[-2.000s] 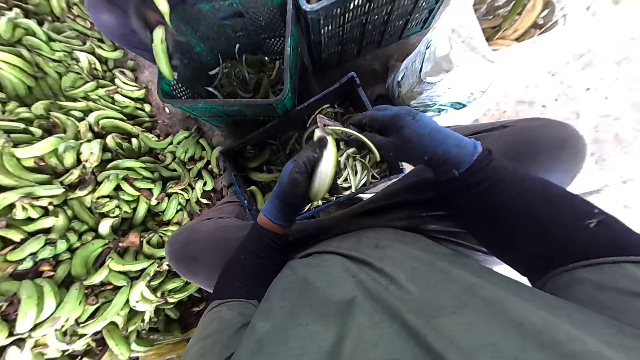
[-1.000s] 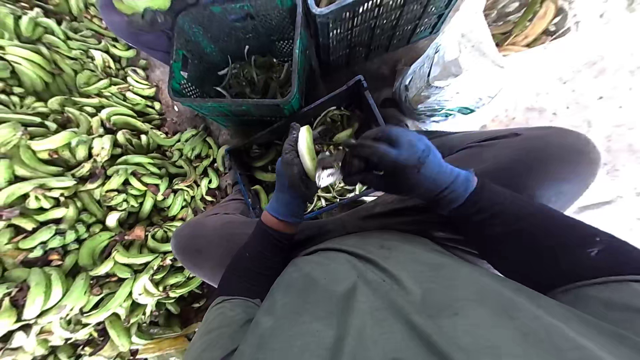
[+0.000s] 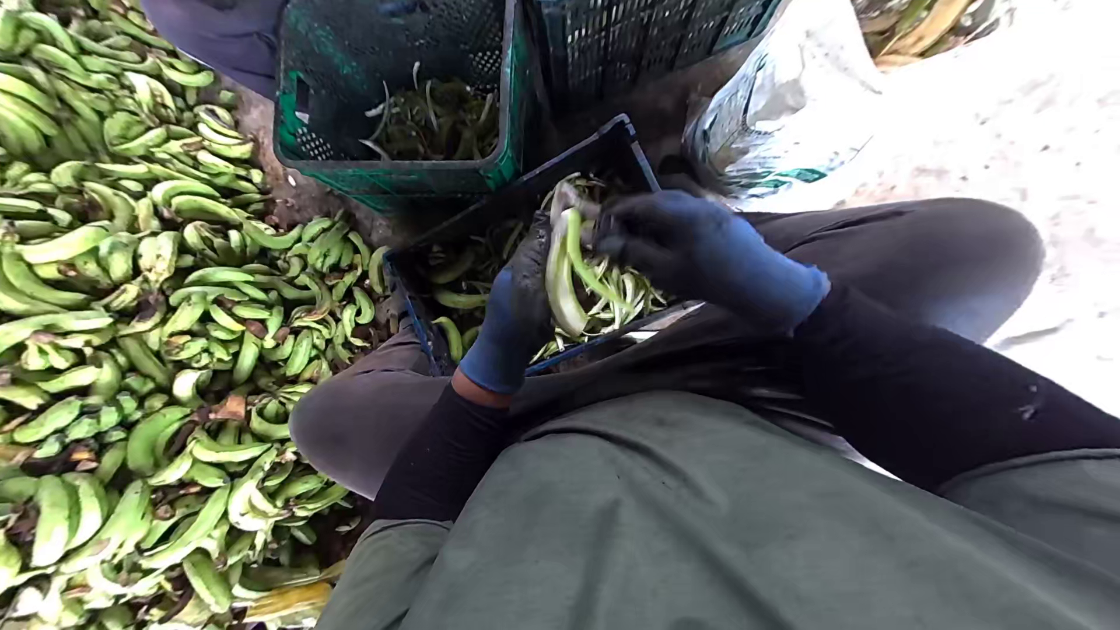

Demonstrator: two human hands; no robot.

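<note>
My left hand (image 3: pixel 523 302), in a blue and black work glove, holds a partly peeled green plantain (image 3: pixel 562 278) over a dark crate (image 3: pixel 632 150) between my legs. A strip of green peel (image 3: pixel 584 258) hangs along the fruit's right side. Close to its upper end is my right hand (image 3: pixel 678 245), gloved alike, with the fingers curled and blurred; whether it grips the peel or a tool cannot be told. Peel strips (image 3: pixel 626 302) and green pieces lie in the crate under my hands.
A big heap of green plantains (image 3: pixel 201 297) covers the floor at left. Beyond my crate stand a green crate (image 3: pixel 394 175) holding peels and another dark crate (image 3: pixel 647 39). A whitish plastic sack (image 3: pixel 779 105) is at upper right. Another person's clothed leg (image 3: pixel 223 35) shows at top left.
Two seconds ago a strip also stood off the plantain. One second ago the fruit was held higher and upright; now a peel strip hangs beside it. The other person's leg has shifted.
</note>
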